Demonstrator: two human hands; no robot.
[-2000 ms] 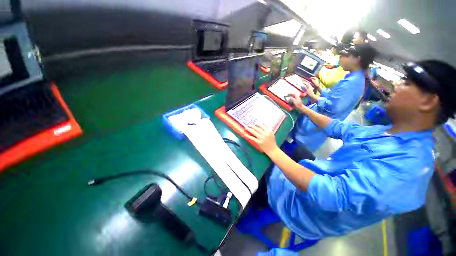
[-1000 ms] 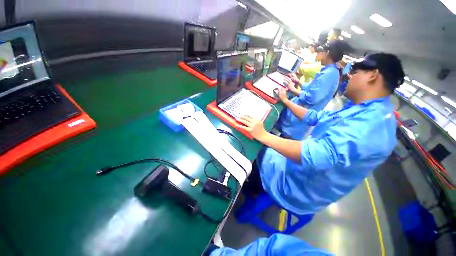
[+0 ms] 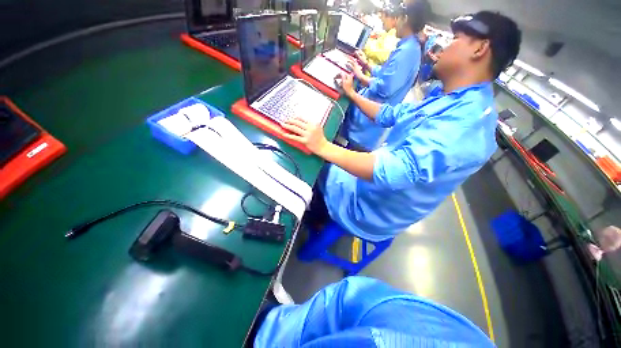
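Observation:
Neither of my hands shows; a blue sleeve at the bottom edge hides whatever is at its end. A black barcode scanner (image 3: pixel 180 246) lies on the green bench (image 3: pixel 88 289) nearest me, its thick head to the left. A thin black cable (image 3: pixel 129 206) with a small plug lies behind it. A black connector block (image 3: pixel 264 230) sits right of the scanner, near the bench edge. White label strips (image 3: pixel 248 163) run from a blue parts bin (image 3: pixel 155 126) over the bench edge.
An orange-red tray (image 3: pixel 35 162) with a dark laptop is cut off at the left. A person in a blue smock (image 3: pixel 408 160) sits at right, a hand on an open laptop (image 3: pixel 289 103). More laptops and people stand behind. A blue bin (image 3: pixel 517 234) is on the floor.
The view has swung right and down, so bench things sit further left. The near blue sleeve has come in at the bottom and shows larger. The scanner, cable and strips lie unchanged.

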